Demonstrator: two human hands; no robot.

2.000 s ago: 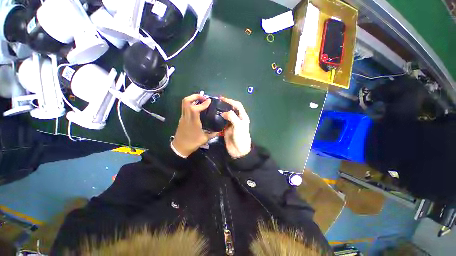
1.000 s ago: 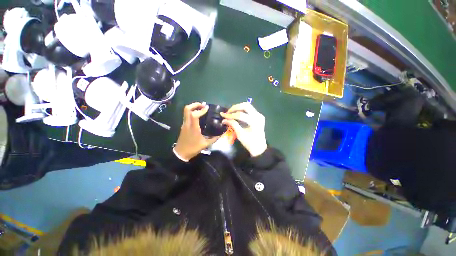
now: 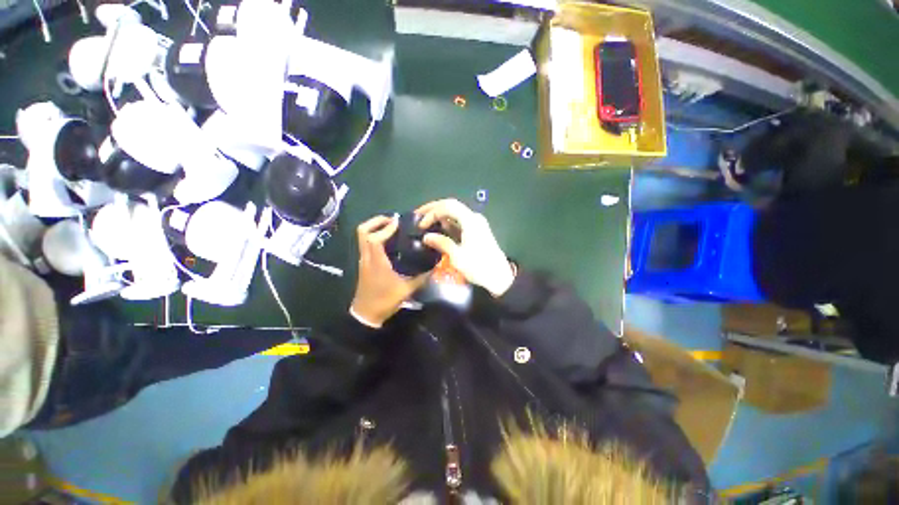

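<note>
A glossy black camera ball head (image 3: 412, 247) is held between my two hands close to my chest, at the bench's front edge. My left hand (image 3: 379, 276) grips it from the left side. My right hand (image 3: 467, 245) is on its right side, with fingertips pressed on the top of the ball. A small orange-red patch (image 3: 446, 268) shows under my right hand; what it is cannot be told. A white part (image 3: 449, 292) shows just below the ball, partly hidden by my hands and sleeve.
White-and-black cameras (image 3: 222, 237) with cables are heaped on the green mat at left. Small rings (image 3: 516, 147) lie beyond my hands. A cardboard tray (image 3: 649, 108) holds a smartphone (image 3: 619, 83). A white slip (image 3: 507, 73) lies beside it. A blue stool (image 3: 695, 252) and people stand around.
The view has turned, so the tray sits further left. My left hand keeps its grip; my right fingers have shifted over the top of the ball.
</note>
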